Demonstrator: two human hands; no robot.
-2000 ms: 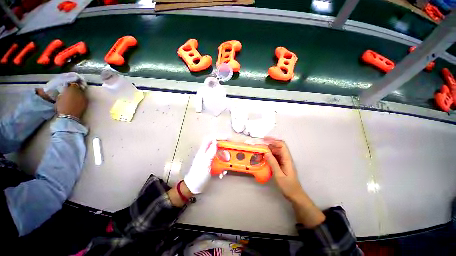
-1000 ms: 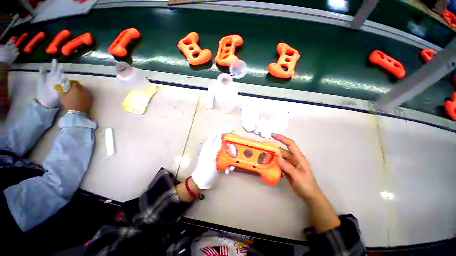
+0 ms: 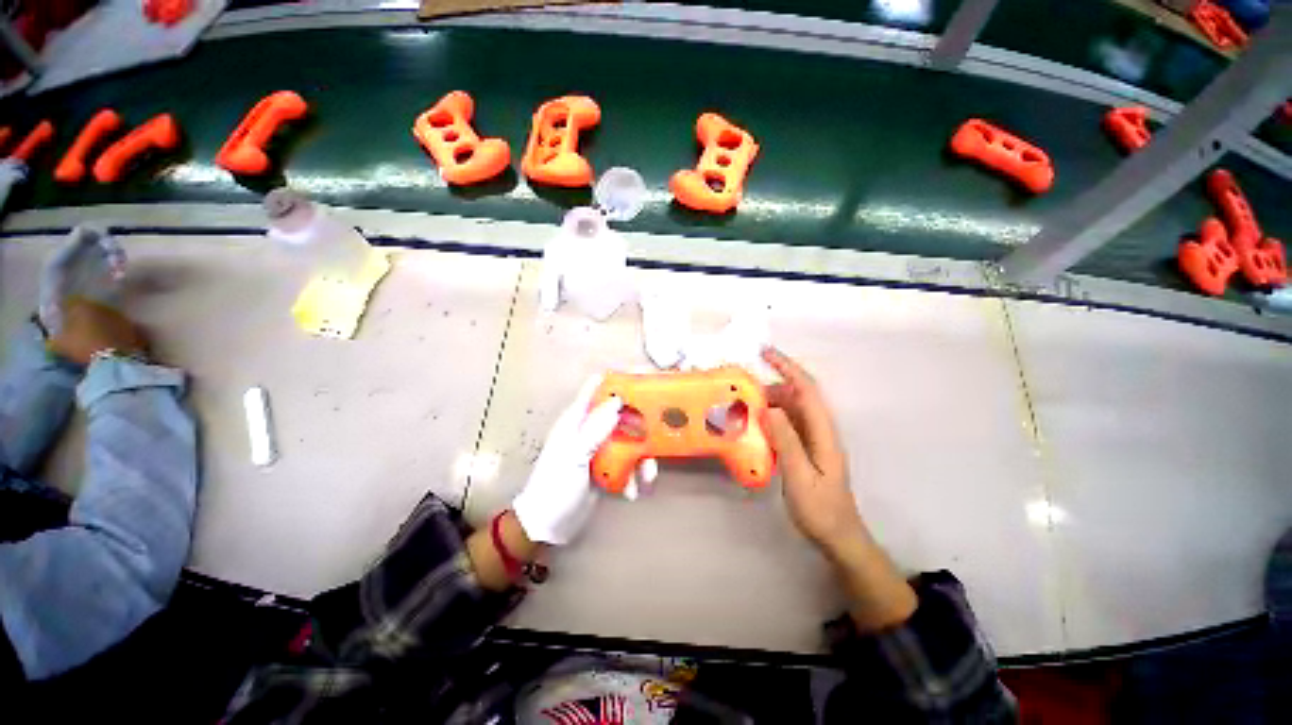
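An orange controller shell [image 3: 682,436] is held over the bench in front of me, its face turned up and its two handles pointing towards me. My left hand [image 3: 570,472], in a white glove, grips its left end, with the thumb on the face and fingertips showing below. My right hand [image 3: 812,460], bare, is at its right end; some of its fingers are hidden behind the shell. A crumpled white cloth [image 3: 726,334] lies just beyond the shell. A white bottle [image 3: 588,269] with an open round lid stands beyond the cloth to the left.
Orange shells [image 3: 716,163] lie spaced along the green conveyor belt [image 3: 850,156]. A metal post [image 3: 1134,177] rises at right. At left are another bottle [image 3: 305,234], a yellow cloth [image 3: 340,293], a white stick [image 3: 259,425] and a neighbour's arms [image 3: 121,467].
The shell in my hands has tilted so its face shows more fully. The view has shifted, so belt and bench things appear further left. The neighbour's hands have moved apart or partly out of view.
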